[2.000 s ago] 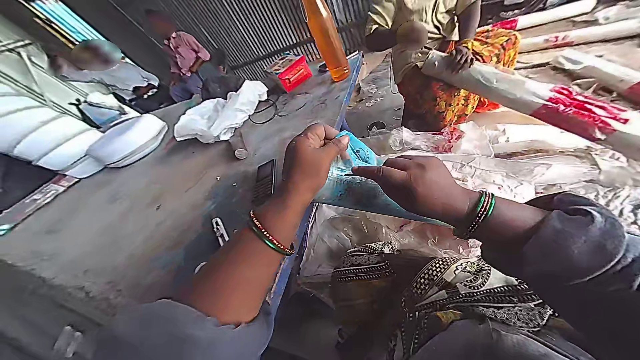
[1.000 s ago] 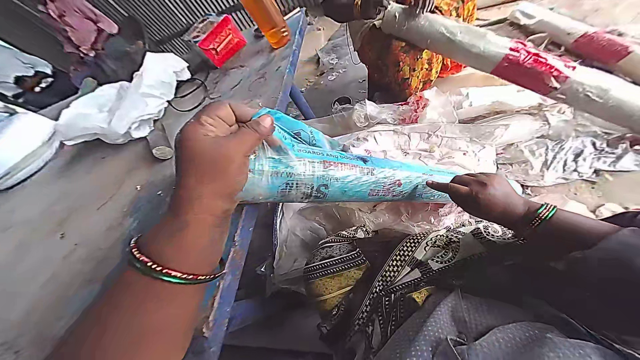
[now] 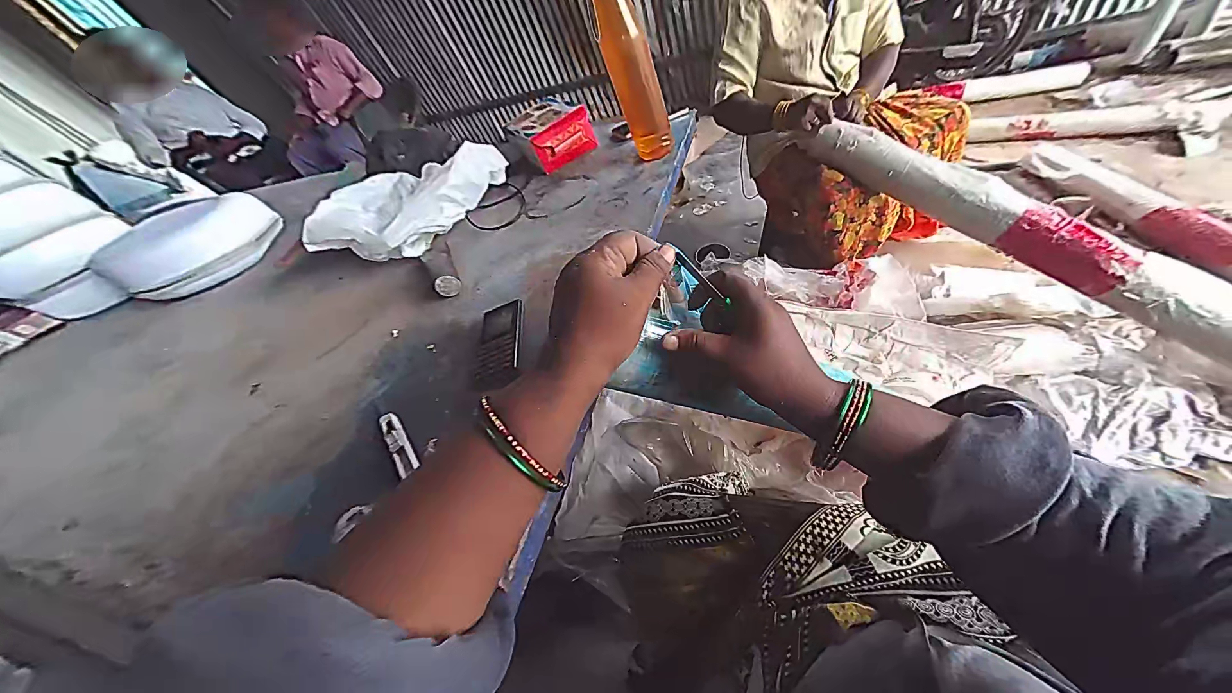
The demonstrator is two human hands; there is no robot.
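Note:
My left hand (image 3: 604,300), a bangle on its wrist, pinches the near end of a blue printed plastic film (image 3: 712,385) above the table's edge. My right hand (image 3: 756,337) is closed at the film just to the right, its fingers around a thin dark object (image 3: 701,274) that I cannot name for sure. Most of the blue film lies under my right hand and forearm. Beneath it, clear plastic sheeting (image 3: 674,438) spreads over my lap beside patterned black and white cloth (image 3: 828,558).
On the table (image 3: 221,414) lie a keypad phone (image 3: 499,339), a small metal tool (image 3: 397,445), white plastic (image 3: 409,202), a red box (image 3: 563,140) and an orange bottle (image 3: 633,77). Across from me a person (image 3: 808,67) holds a long wrapped roll (image 3: 962,192). Several white bundles (image 3: 183,255) sit left.
My right hand has come back from farther along the blue film to beside my left hand. The thin dark object now shows between my hands. The view has shifted.

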